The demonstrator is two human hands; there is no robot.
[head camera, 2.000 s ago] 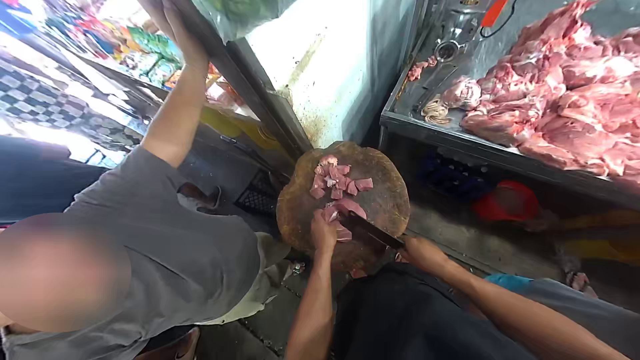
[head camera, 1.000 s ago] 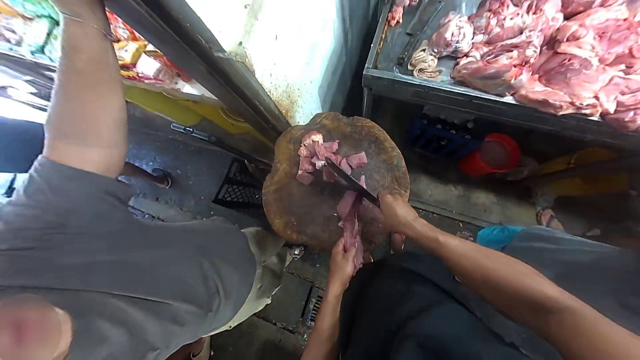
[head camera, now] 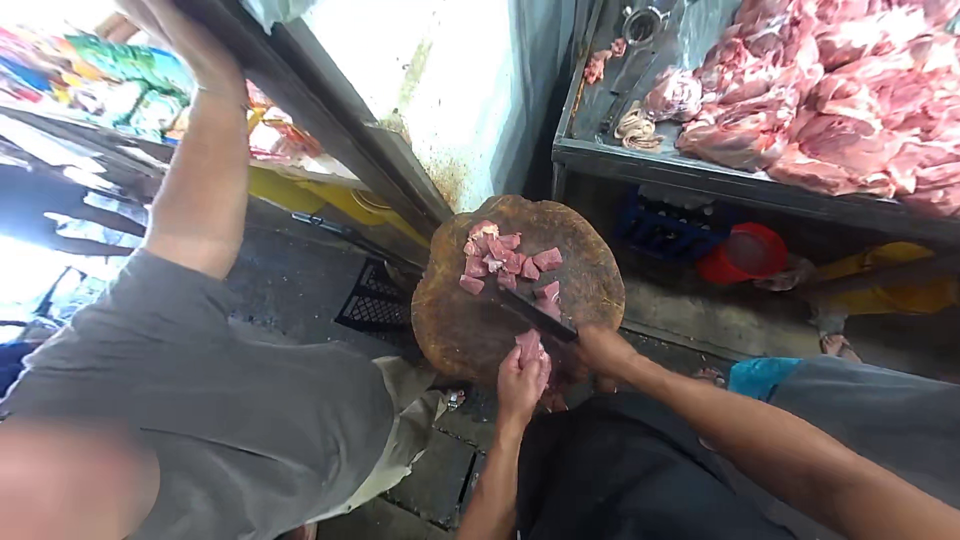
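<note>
A round wooden chopping block (head camera: 457, 330) stands in front of me, with several cut chunks of raw meat (head camera: 504, 255) on its far part. My left hand (head camera: 523, 379) grips a strip of raw meat (head camera: 529, 345) near the block's close edge. From the right, my right hand (head camera: 604, 349) is closed around the handle of a knife with a dark blade (head camera: 536, 313). The blade lies low over the block, between the held strip and the chunks. Just beyond the blade is another piece of meat (head camera: 549, 295).
A person in a grey shirt (head camera: 247, 405) stands close at left, one arm raised to a post (head camera: 330, 97). A metal counter (head camera: 675, 165) holding raw meat (head camera: 825, 112) is at right, above a red bucket (head camera: 742, 253) and blue crate (head camera: 667, 221). A black crate (head camera: 375, 292) sits left of the block.
Since a second ago, the knife has come away from the chunks toward me, and a piece of meat now lies beyond its blade, apart from the strip in my left hand.
</note>
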